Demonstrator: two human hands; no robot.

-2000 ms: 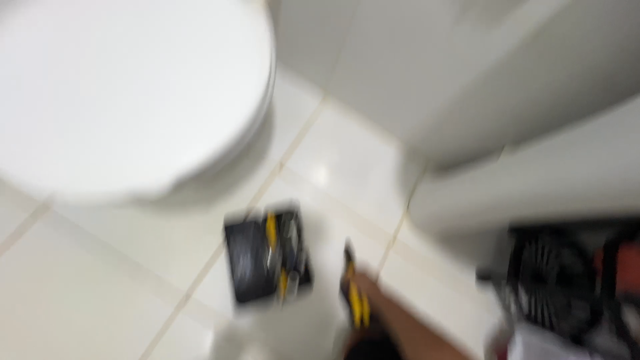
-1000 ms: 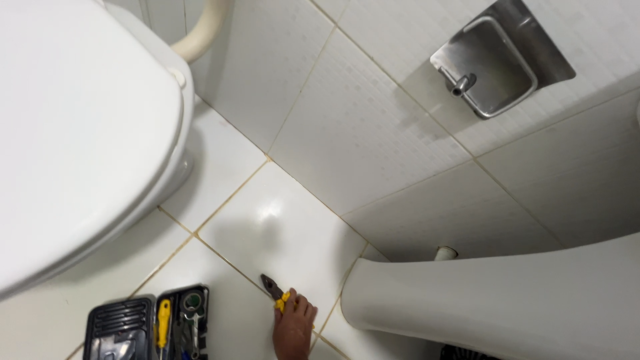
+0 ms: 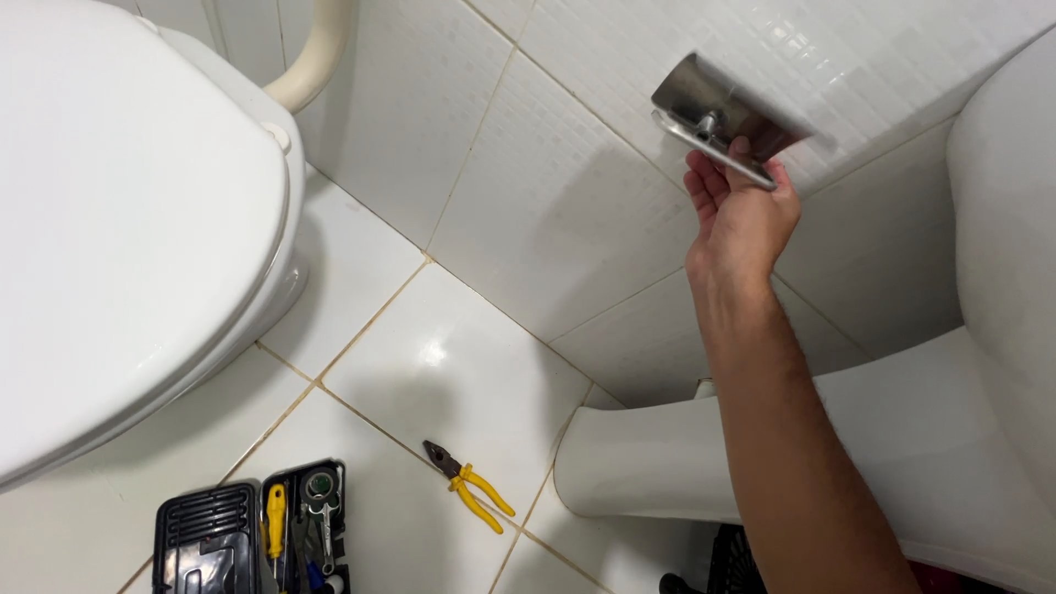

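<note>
My right hand (image 3: 740,202) reaches up to the tiled wall, its fingers around the lower edge of the hinged front flap of a metal toilet paper holder (image 3: 701,91). The flap stands tilted away from the back plate, which is partly blurred. Combination pliers with yellow handles (image 3: 480,495) lie on the floor tiles, not touched by a hand. At the lower left an open black tool case (image 3: 206,528) holds a yellow-handled screwdriver (image 3: 275,516), a wrench (image 3: 327,536) and other tools. My left hand is out of view.
A white toilet with its lid down (image 3: 140,231) fills the left side, a cream pipe (image 3: 318,62) behind it. A white ceramic pedestal (image 3: 652,462) stands at the right under my forearm. A black plastic basket (image 3: 734,561) is partly visible below it.
The pliers, touched by my hand on the floor a second ago, now lie there released. My right hand has gone up to the metal holder and its flap has swung away from the back plate.
</note>
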